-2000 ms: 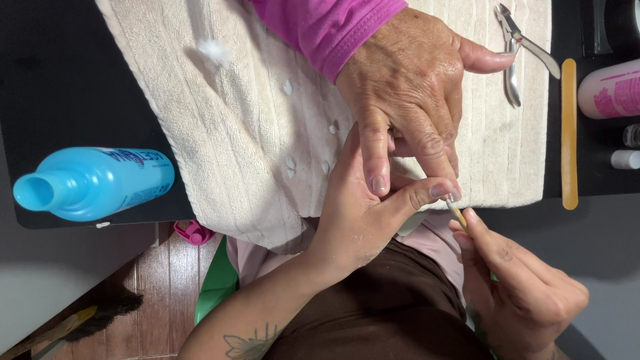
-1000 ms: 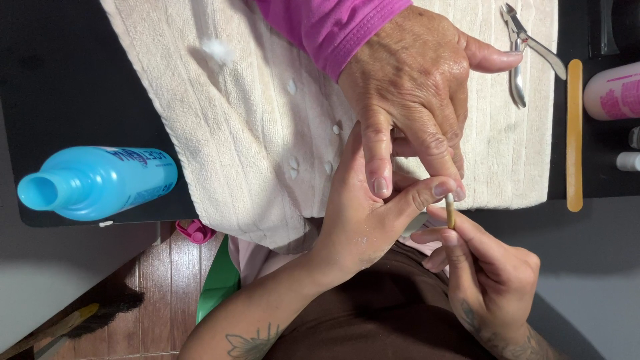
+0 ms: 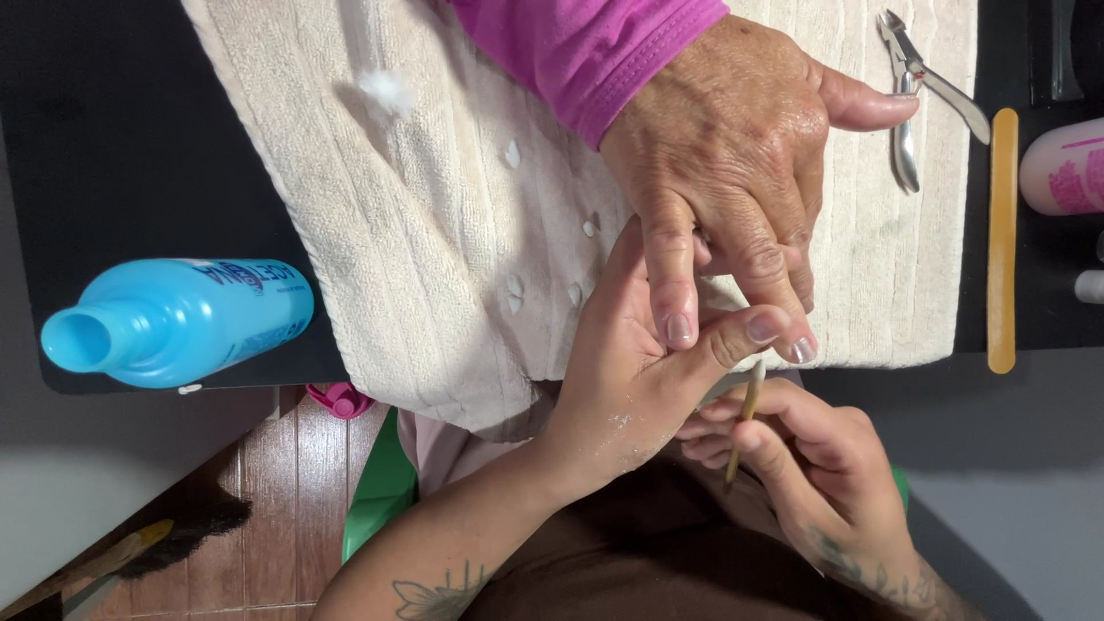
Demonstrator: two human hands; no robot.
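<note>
My left hand [image 3: 642, 371] is closed around fingers of another person's hand [image 3: 733, 164], with my thumb against one fingertip. That person wears a magenta sleeve [image 3: 595, 60]. Between the thumb and fingers of my right hand [image 3: 802, 448] is a thin wooden stick [image 3: 744, 423] with a white, cotton-like tip, just below the held fingertip. Beneath the other person's hand lies a cream towel [image 3: 414, 216] with a cotton tuft [image 3: 385, 90] and small white bits. Metal cuticle nippers [image 3: 916, 78] rest on the towel, their handles apart, near the person's thumb.
An uncapped blue acetone bottle [image 3: 198, 315] stands at the left on the black table [image 3: 112, 138]. To the right are an orange nail file [image 3: 1001, 241], a pink bottle [image 3: 1065, 168] and a small white-capped container [image 3: 1090, 286]. A green seat edge [image 3: 375, 492] shows below.
My right hand with the stick has shifted a little away from the fingertip; the stick's tip was against it one and two seconds ago. My left hand keeps its hold.
</note>
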